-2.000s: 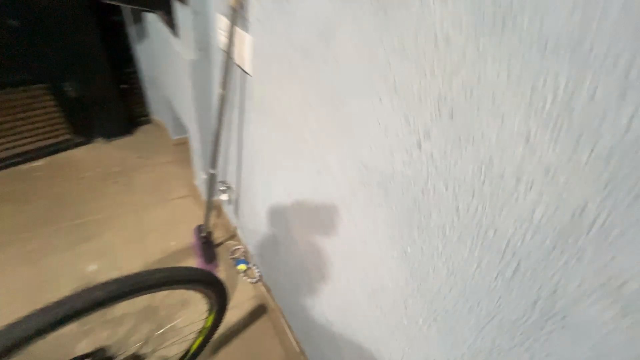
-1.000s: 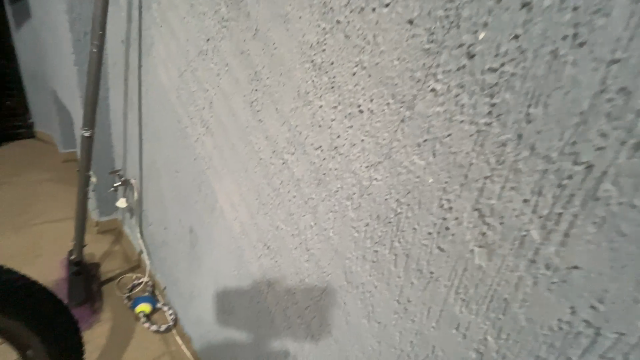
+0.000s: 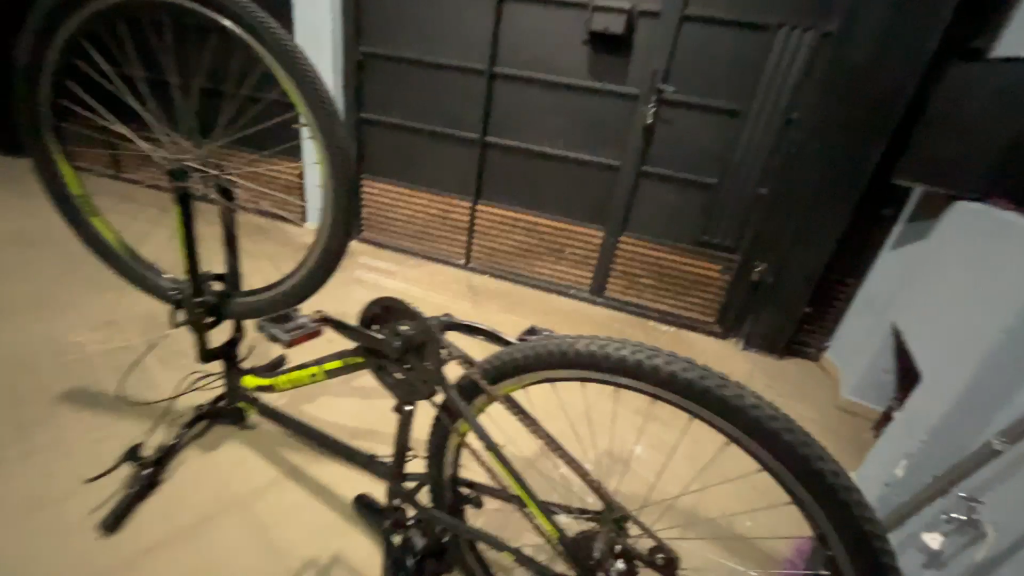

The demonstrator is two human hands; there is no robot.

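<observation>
Neither of my hands shows in the head view. A black and yellow-green bicycle stands upside down on the floor, its frame (image 3: 320,436) in the middle of the view. Its front wheel (image 3: 340,184) rises at the upper left, and the rear wheel's knobby tire (image 3: 680,376) fills the lower right. A pedal (image 3: 292,328) and the crankset (image 3: 396,332) sit between the wheels. The handlebar grip (image 3: 128,504) is low on the left. The rear hub is partly cut off by the bottom edge.
Behind the bicycle stands a dark metal gate (image 3: 552,104) with slats along its bottom. A light blue wall (image 3: 952,296) is at the right, with a water tap (image 3: 960,508) and a slanting pole (image 3: 952,476) by it. The floor (image 3: 48,320) is tan.
The view has swung left and away from the wall, bringing the whole front wheel, the frame and the gate into sight.
</observation>
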